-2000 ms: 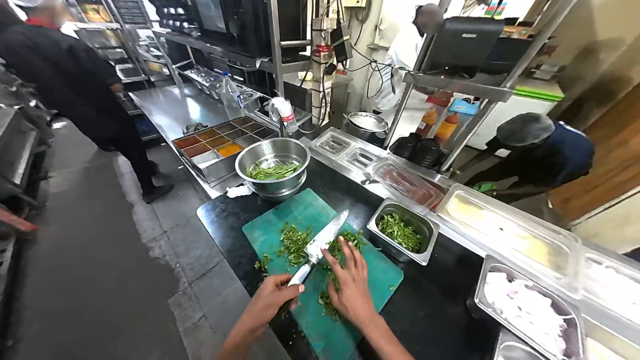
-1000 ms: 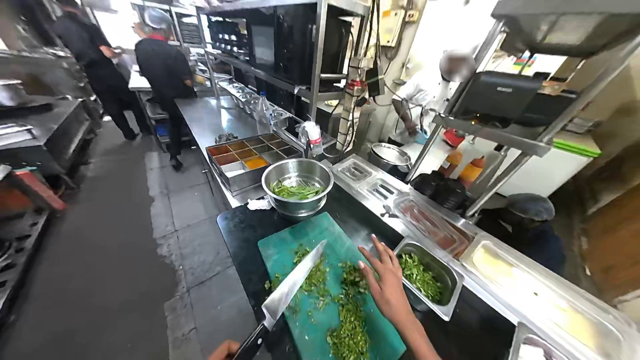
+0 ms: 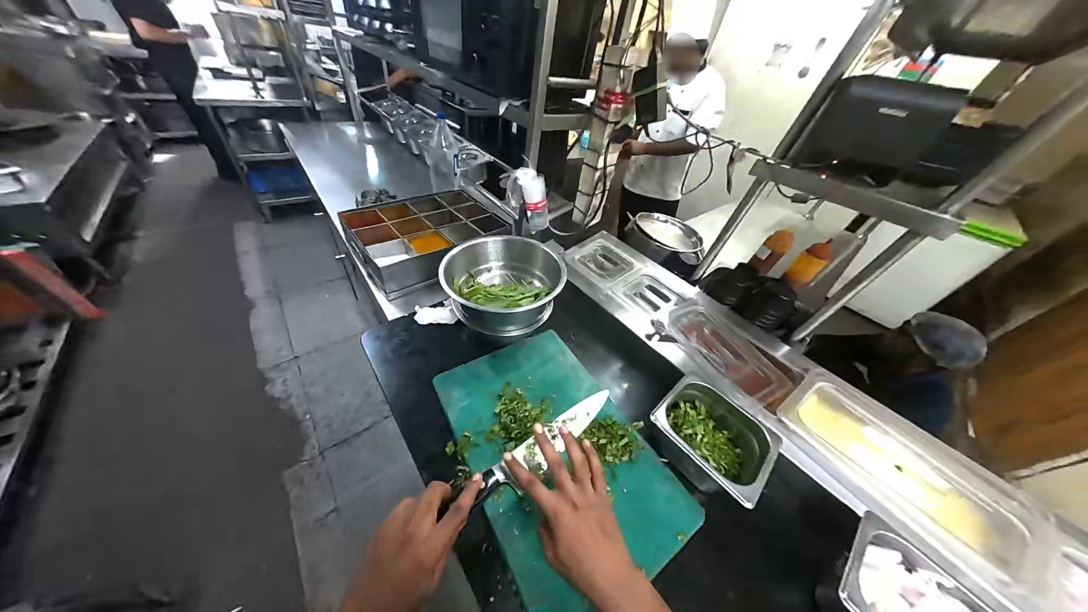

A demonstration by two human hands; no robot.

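Observation:
My left hand (image 3: 416,540) is closed around the handle of a chef's knife (image 3: 582,414). The blade lies low over a green cutting board (image 3: 510,374) and points away to the right. Fingers of my right hand (image 3: 574,501) are spread on the blade; they grip nothing. Chopped green herbs (image 3: 517,416) lie on both sides of the blade. More chopped herbs (image 3: 705,438) fill part of a steel pan (image 3: 759,484) right of the board. Beyond the board, a steel bowl (image 3: 501,316) holds green strips.
A spice box with compartments (image 3: 408,272) stands behind the bowl. Lidded containers (image 3: 901,467) line the right side, near a pan of pale chopped food (image 3: 901,578). A person in white (image 3: 680,127) is behind the shelf; another person (image 3: 178,76) stands far left. A head covering (image 3: 948,340) shows at right.
Since one second ago, the knife has come down over the herbs from the board's left side, and my right hand has moved from the board's right edge onto the blade. The view has shifted.

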